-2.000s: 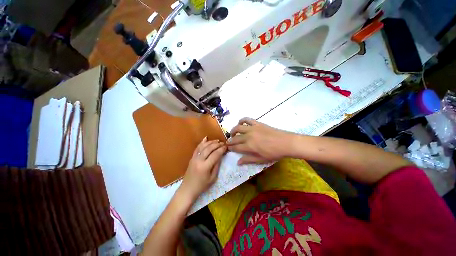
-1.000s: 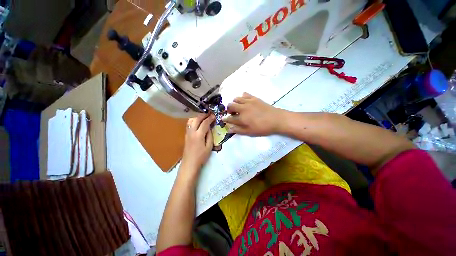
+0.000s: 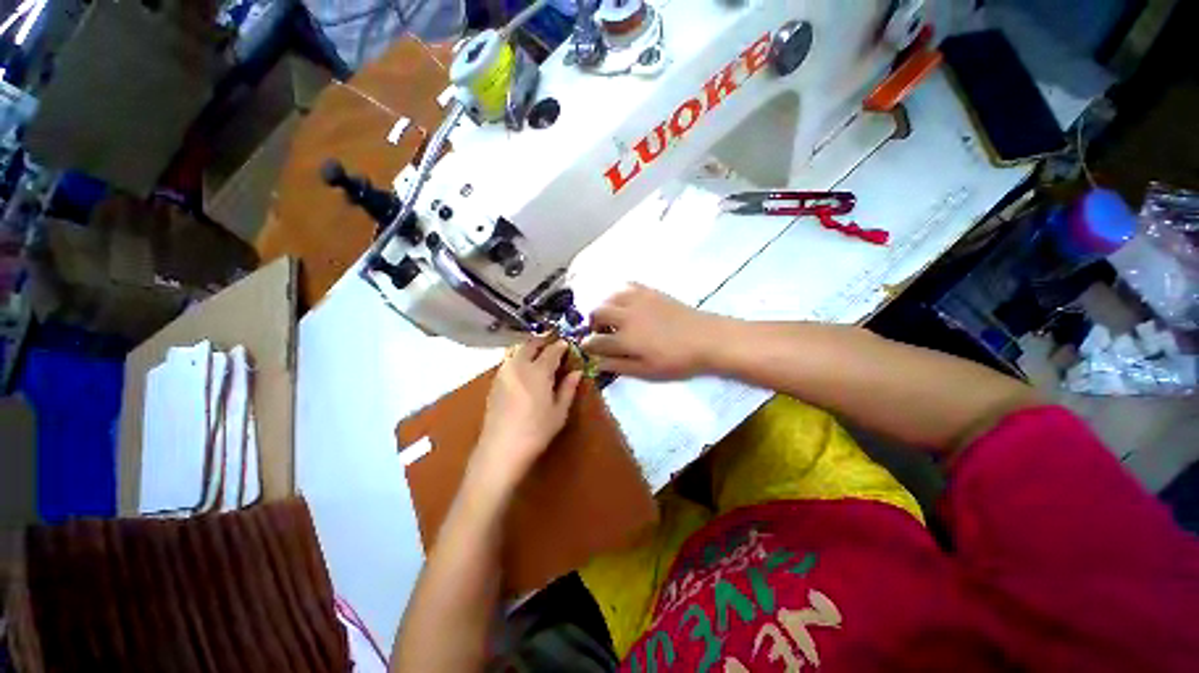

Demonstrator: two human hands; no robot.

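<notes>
The tan-orange leather panel [image 3: 579, 493] lies on the table's front part, its top edge at the needle area and its lower part reaching the wearer's lap. A small white tab [image 3: 416, 452] shows at its left edge. My left hand [image 3: 530, 394] lies on the panel's top, fingertips beside the presser foot [image 3: 568, 320]. My right hand [image 3: 647, 334] is just right of the presser foot, fingers bent close to it. My fingers partly hide the panel's top edge and the needle. The white sewing machine [image 3: 526, 197] stands behind my hands.
Thread snips [image 3: 796, 204] with a red cord lie on the machine bed. An orange-handled tool [image 3: 903, 79] and a black phone [image 3: 1002, 95] are at the far right. White-faced pieces [image 3: 178, 427] lie on cardboard [image 3: 279, 394] at left, above a brown panel stack [image 3: 184, 592]. Large tan pieces [image 3: 329, 171] lie behind.
The panel has turned and now extends toward the wearer instead of to the left, and its white tab has come into view. Both hands remain by the presser foot.
</notes>
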